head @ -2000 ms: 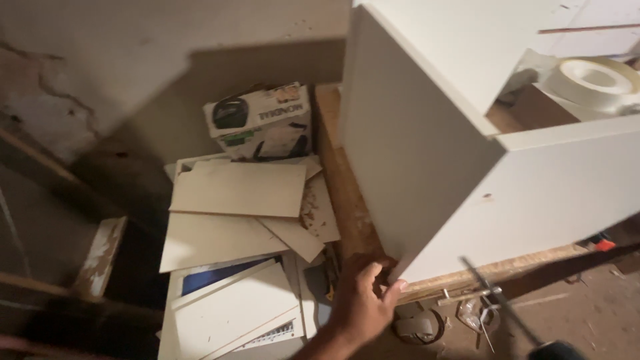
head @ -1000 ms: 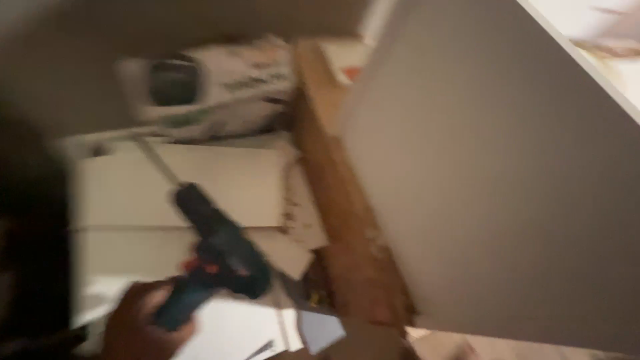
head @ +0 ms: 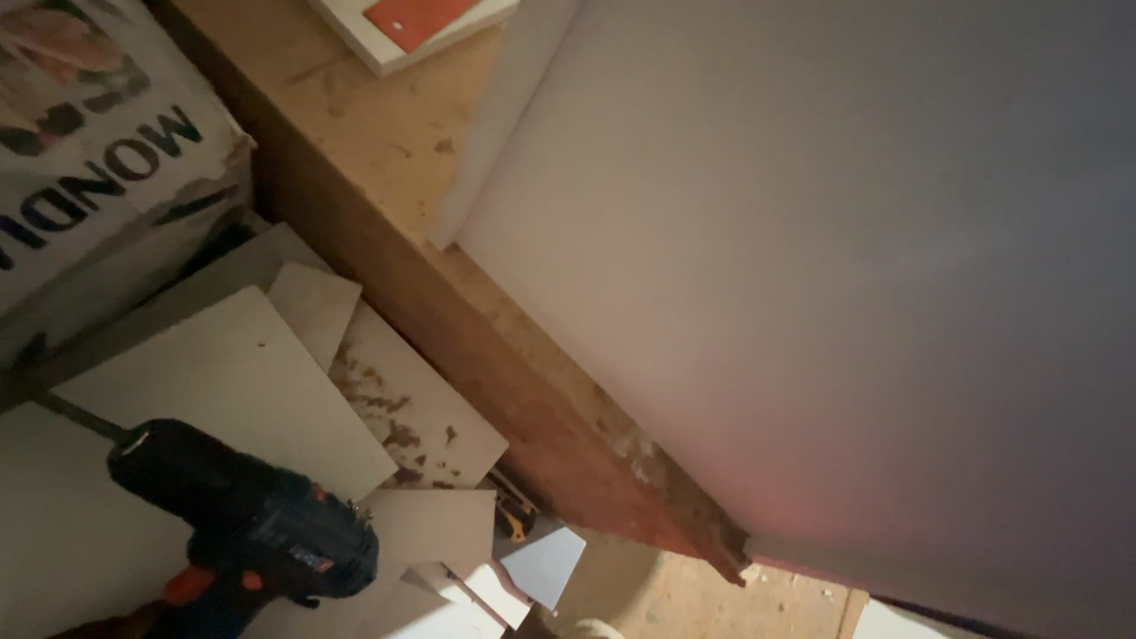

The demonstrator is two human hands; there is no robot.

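Note:
A dark cordless drill [head: 257,515] with a long bit shows at the lower left, its bit pointing to the upper left. My left hand [head: 115,626] is at the bottom left edge, mostly cut off and dark, with a finger by the drill's red trigger and the rest around its handle. Beneath the drill lie loose white board offcuts [head: 240,382]. A large white panel [head: 781,266] of a cabinet fills the right side, standing on a wooden workbench [head: 382,142]. My right hand is not in view.
At the upper left is a worn Mondial cardboard box [head: 106,177]. A white board [head: 382,62] with an orange piece [head: 417,18] on it lies at the top of the bench. The bench's wooden edge [head: 497,390] runs diagonally between the offcuts and the panel.
Two seconds ago a hand touched the cabinet's lower corner; now no hand is there. The drill, over the offcuts one second ago, remains over them. The view has swung closer to the panel.

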